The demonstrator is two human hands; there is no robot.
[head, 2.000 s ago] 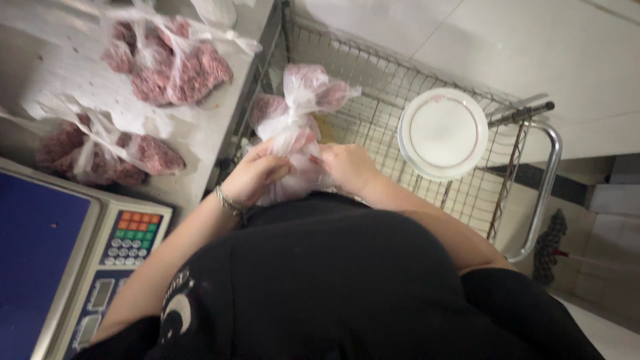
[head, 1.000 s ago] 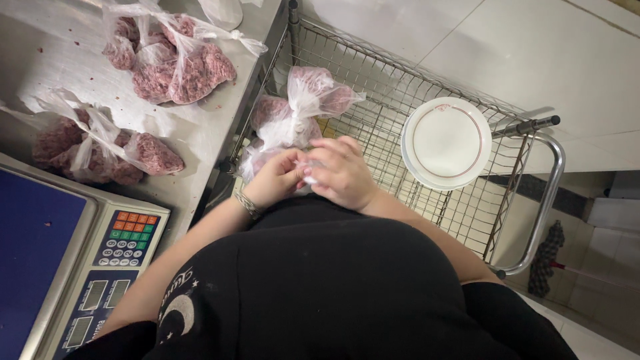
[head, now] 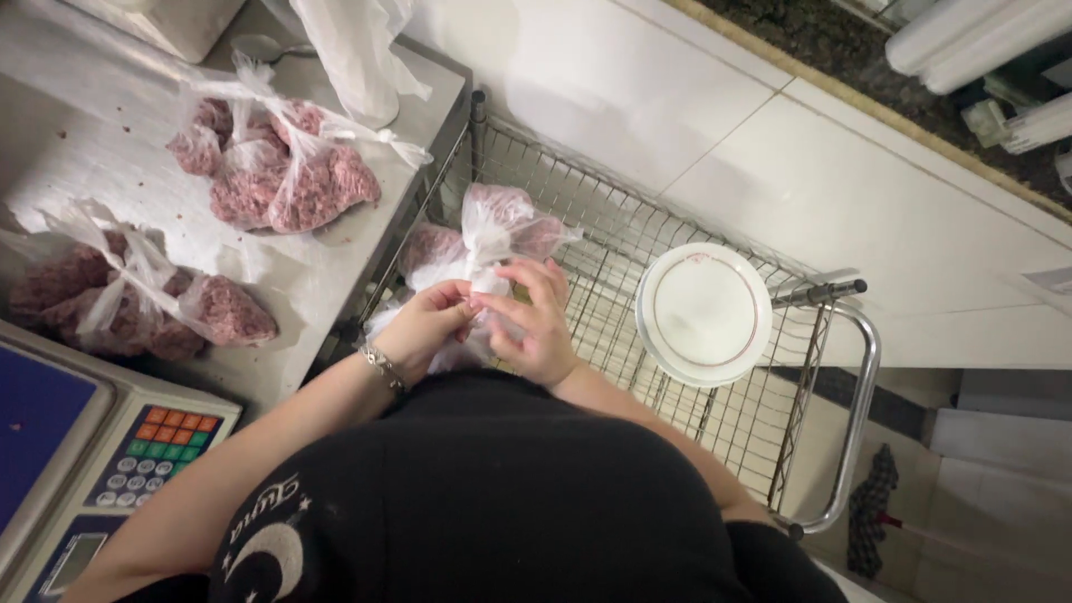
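Over a wire cart, my left hand (head: 427, 329) pinches part of a thin clear plastic bag (head: 483, 280) between thumb and fingers. My right hand (head: 536, 322) meets it there, thumb and forefinger touching the same plastic, its other fingers spread. Just beyond my hands, bags of ground meat (head: 509, 219) lie on the cart's wires. More plastic shows under my hands, partly hidden. On the steel table to the left lie two more groups of knotted bags of ground meat, one farther off (head: 289, 180) and one nearer (head: 151, 301).
A stack of white plates (head: 703, 314) stands on the wire cart (head: 611, 276), whose metal handle (head: 863, 419) is at right. A digital scale (head: 159, 452) is at lower left. A spoon (head: 268, 48) and a roll of plastic bags (head: 356, 63) lie on the steel table (head: 335, 276) near a tiled wall.
My hands were closed tightly together over the plastic; now the fingers of my right hand are more spread and the pinched plastic shows between them. The view has shifted, showing more beyond the cart.
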